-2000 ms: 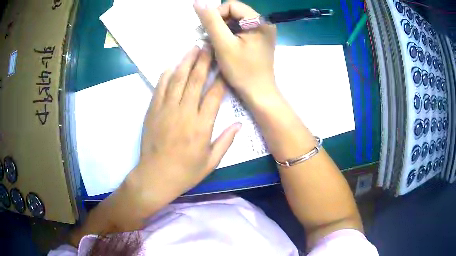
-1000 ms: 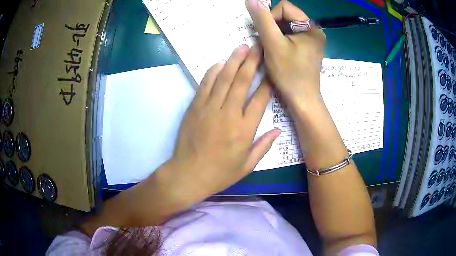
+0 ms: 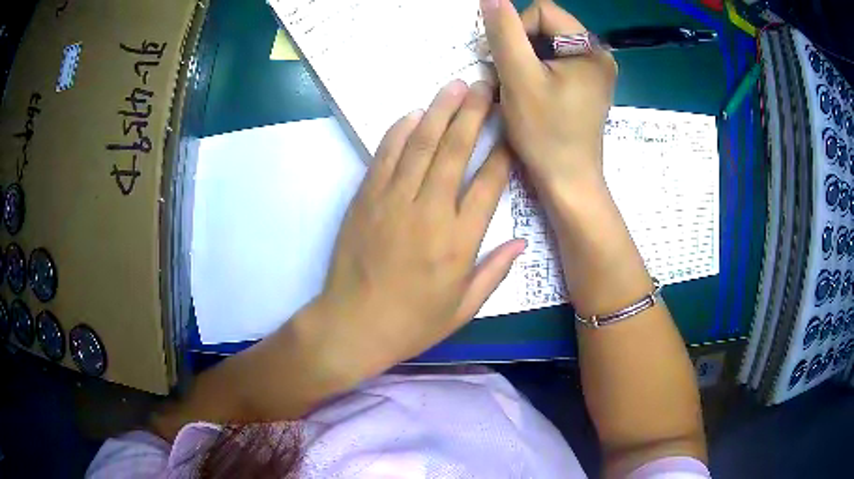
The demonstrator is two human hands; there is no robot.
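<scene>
My right hand is closed around a gel pen near the top of the view; its black barrel points right and its tip is hidden by my fingers. The pen is over the note sheets, white with handwriting. My left hand lies flat, palm down, its fingertips on the lower edge of the notes and its palm over the inspection record sheet. That sheet is blank at left and has a printed grid at right. My hands touch or nearly touch.
A brown carton with black writing and loose speaker discs stands at left. A foam tray stack with ringed discs is at right. A green pen-like handle lies beside it. A yellow paper corner shows under the notes. Blue tape edges the mat.
The whole view has shifted since the oldest frame, so the bench sits further right. In the last second, my right hand and the pen have moved slightly right. My left hand has stayed about still.
</scene>
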